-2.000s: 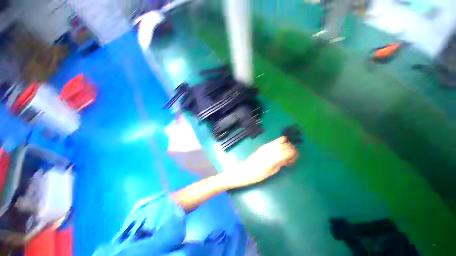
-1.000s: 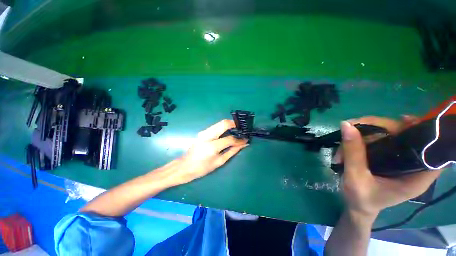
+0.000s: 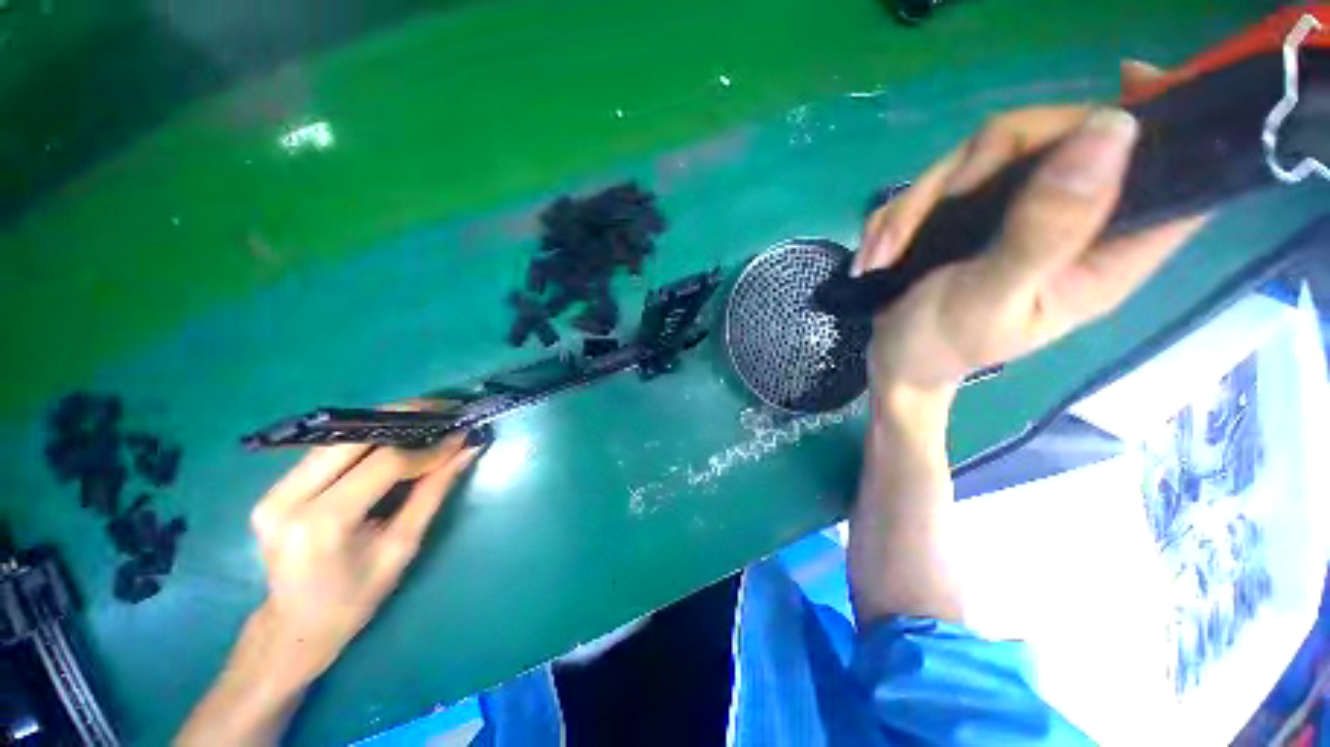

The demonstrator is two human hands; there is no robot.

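My left hand [image 3: 343,533] holds a long thin black bar-shaped part [image 3: 540,385] by its left half, above the bench. A flat ribbed arm stands at the bar's right end. My right hand [image 3: 999,277] grips the black electric screwdriver [image 3: 1196,139], which has an orange rear and a pale wire loop. The screwdriver's front end is over the round grey dimpled screw dish [image 3: 788,329]. The bit tip and single screws cannot be made out. My right hand covers part of the tool.
Small black plastic blocks [image 3: 591,248] lie in a heap behind the bar, with another heap [image 3: 110,474] at left. Stacked brackets [image 3: 44,642] are at the lower left edge. The white carton [image 3: 1079,540] with black parts is at right. A black cord [image 3: 1152,343] runs along the bench edge.
The view has shifted right, bringing the dish and carton into sight. The screwdriver has moved from beside the bar to over the dish. The bar is now tilted, its ribbed arm at the right end.
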